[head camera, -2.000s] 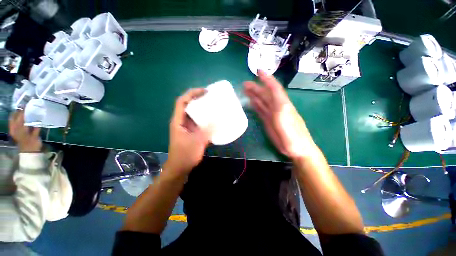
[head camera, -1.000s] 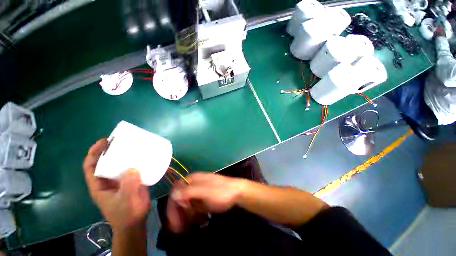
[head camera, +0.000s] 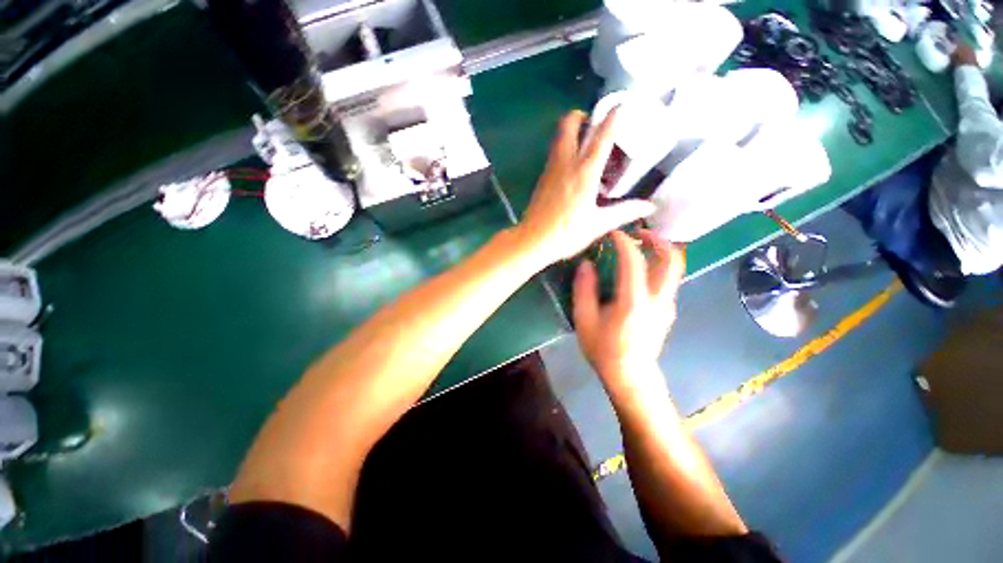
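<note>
A white plastic housing (head camera: 640, 123) lies at the near left side of the group of white housings on the right of the bench. My left hand (head camera: 574, 185) is at its end, with thumb and fingers spread around the end. A dark reddish part shows between them. My right hand (head camera: 631, 291) is just below, palm down with bent fingers, at the near side of the group. Thin orange-yellow wires show faintly by its fingertips; whether it holds them is unclear. Parts of both hands' fingertips are blurred or overexposed.
A grey-white metal box (head camera: 423, 165) stands left of my left hand, with a dark arm (head camera: 275, 66) over it. White inner covers (head camera: 311, 202) with red wires lie further left. More housings (head camera: 15, 357) stand at the left edge. Black cords (head camera: 819, 61) and another person's sleeve (head camera: 977, 132) are right.
The view has turned rightward. The housing in my left hand has moved from the front of the bench to the right-hand group. My right hand has moved from below the housing to beside the group.
</note>
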